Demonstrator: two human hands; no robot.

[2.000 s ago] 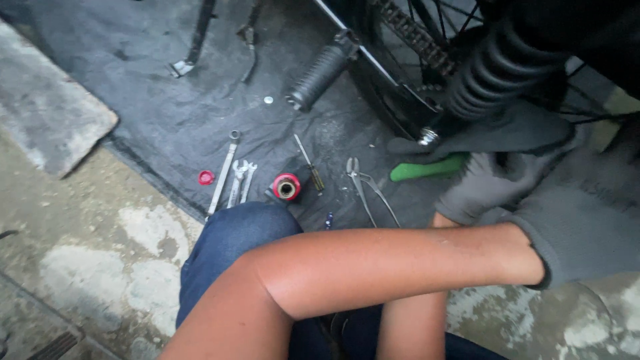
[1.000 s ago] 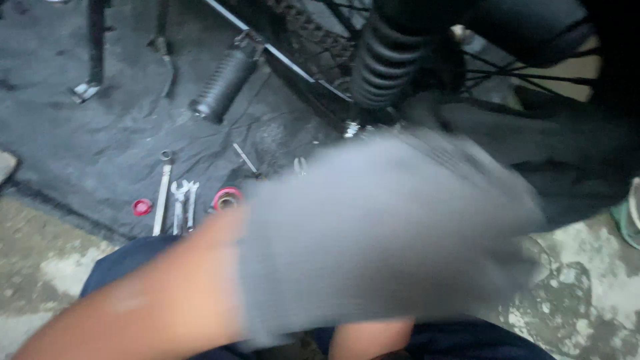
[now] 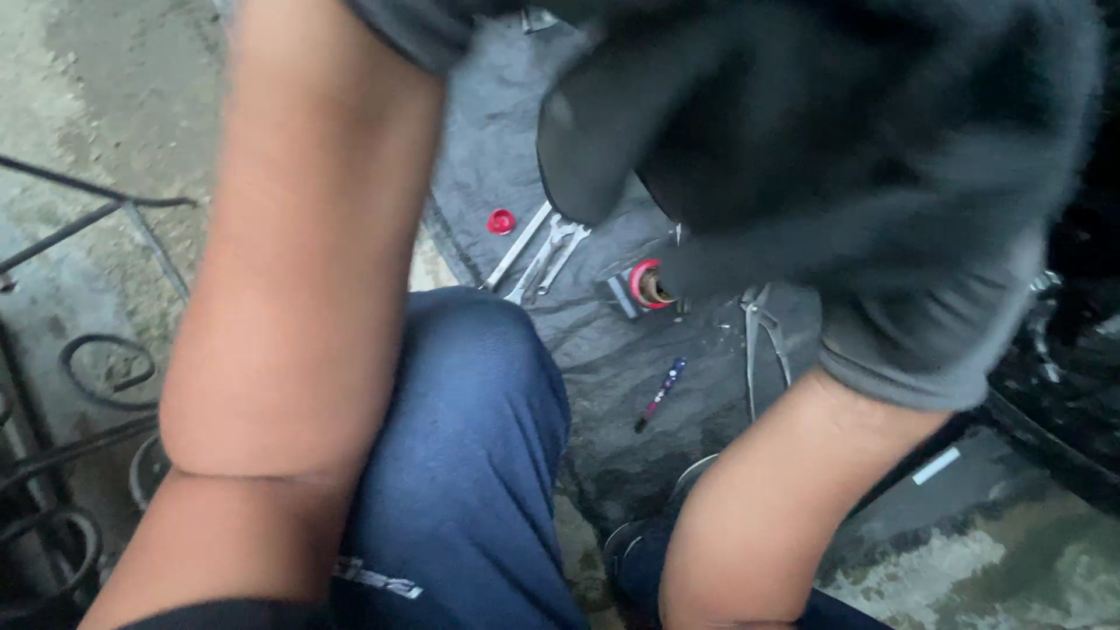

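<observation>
My left forearm rises along the left side to a dark grey glove; the part of my left hand (image 3: 420, 31) in view is at the top edge, its fingers not clearly visible. My right hand (image 3: 787, 192), in a dark glove, is large and blurred close to the camera, and its grip cannot be made out. Below and left of it, on a black sheet (image 3: 604, 350), are several metal wrenches (image 3: 523, 249), a red cap (image 3: 500, 221) and a red-rimmed round container (image 3: 647, 284), partly covered by the glove. Pliers (image 3: 763, 337) and a blue and pink pen-like item (image 3: 661, 394) lie lower.
My knee in blue trousers (image 3: 464, 376) is beside the wrenches. Black curled metalwork (image 3: 109, 372) stands at the left over rough concrete. Dark parts, too unclear to name, fill the right edge. A small white strip (image 3: 936, 466) lies at lower right.
The view has shifted a lot. The motorcycle's footrest and spring, plain earlier, no longer show clearly. Both my forearms now reach upward, and the gloved hands are high in the picture.
</observation>
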